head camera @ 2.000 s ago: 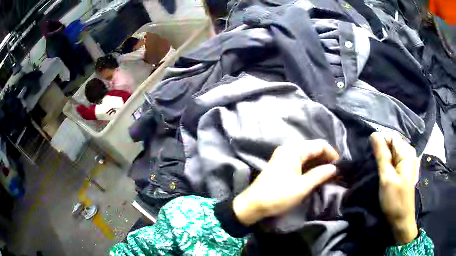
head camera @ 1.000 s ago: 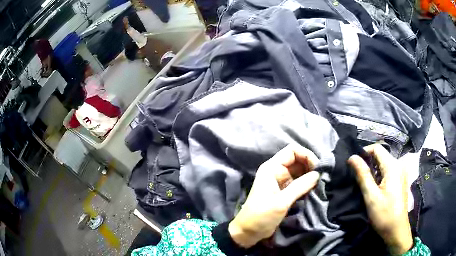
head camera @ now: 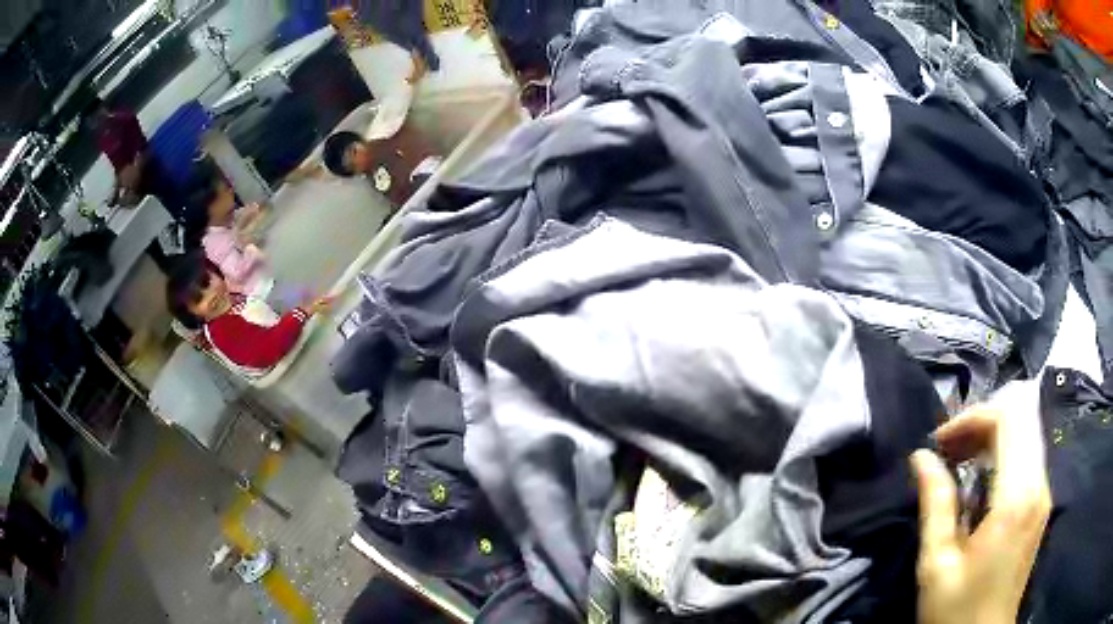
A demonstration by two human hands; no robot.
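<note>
A grey denim jacket (head camera: 659,317) lies bunched nearest me on the heap, its pale grey cloth folded over dark cloth. A pale, yellowish patch (head camera: 657,536) shows in a fold near the bottom. My right hand (head camera: 986,506) is at the lower right over the dark cloth, fingers bent, thumb and forefinger apart. Something small and dark may be in its palm; I cannot tell what. My left hand is not in view.
More dark garments (head camera: 1074,183) heap up behind and to the right. A strip with silvery buttons (head camera: 832,159) lies at the upper middle. Left of the heap stands a large pale bin (head camera: 458,152) with several children in or beside it. A grey floor (head camera: 171,536) has yellow lines.
My left hand has left the picture. My right hand has moved right and a little down, away from the bunched cloth. The pale yellowish patch now shows. The children have shifted.
</note>
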